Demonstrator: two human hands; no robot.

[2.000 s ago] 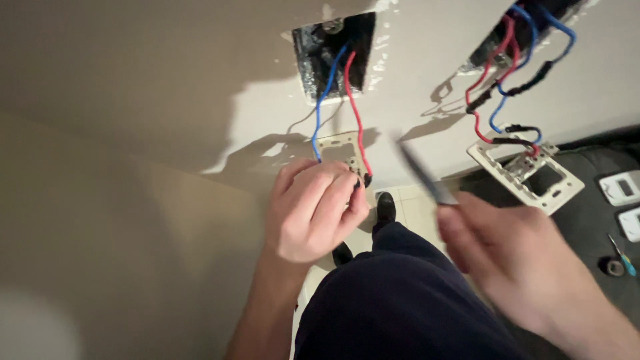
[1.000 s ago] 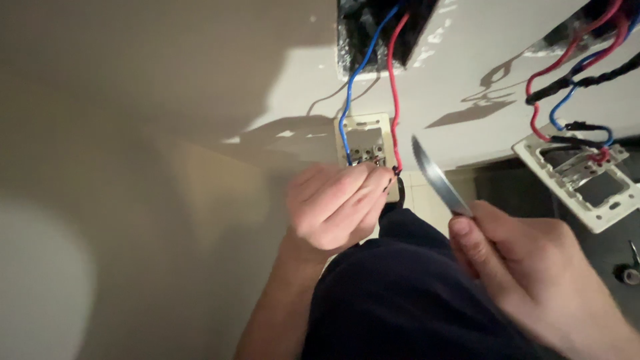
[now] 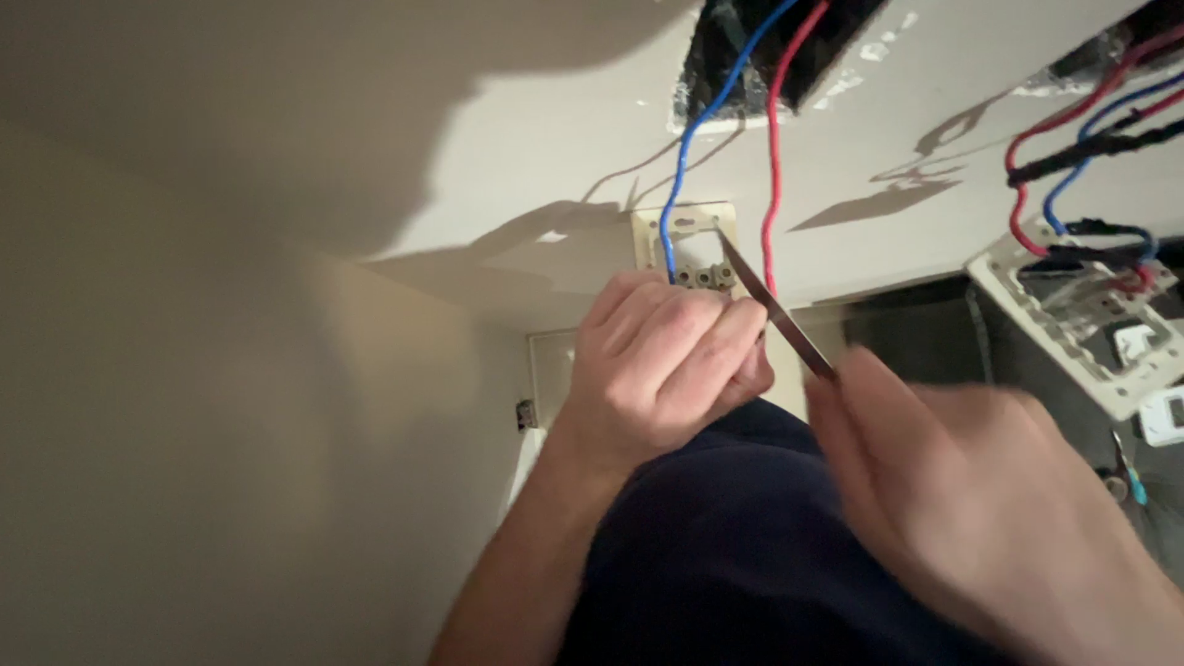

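My left hand [image 3: 671,365] is closed around the lower end of the red wire [image 3: 774,176], its fingertips partly hidden. Just beyond the knuckles, a cream socket frame [image 3: 645,236] with screw terminals [image 3: 705,277] hangs below the opening, and the blue wire [image 3: 680,176] runs down to it. A knife [image 3: 786,326] is gripped by my right hand [image 3: 943,472], which is blurred. The blade slants up and left, its tip in front of the frame and its edge close to the left fingers; whether it touches them or the wire, I cannot tell.
Both wires leave a wall box opening [image 3: 740,65]. At right, a second cream frame [image 3: 1054,328] hangs from red and blue wires with black tape [image 3: 1091,153]. Beyond it lie white devices [image 3: 1163,416], a teal-handled tool [image 3: 1136,486] and a dark surface [image 3: 916,342].
The knife has moved left, from apart to beside the left hand's fingers. My left hand stays closed at the red wire's end. The view has shifted.
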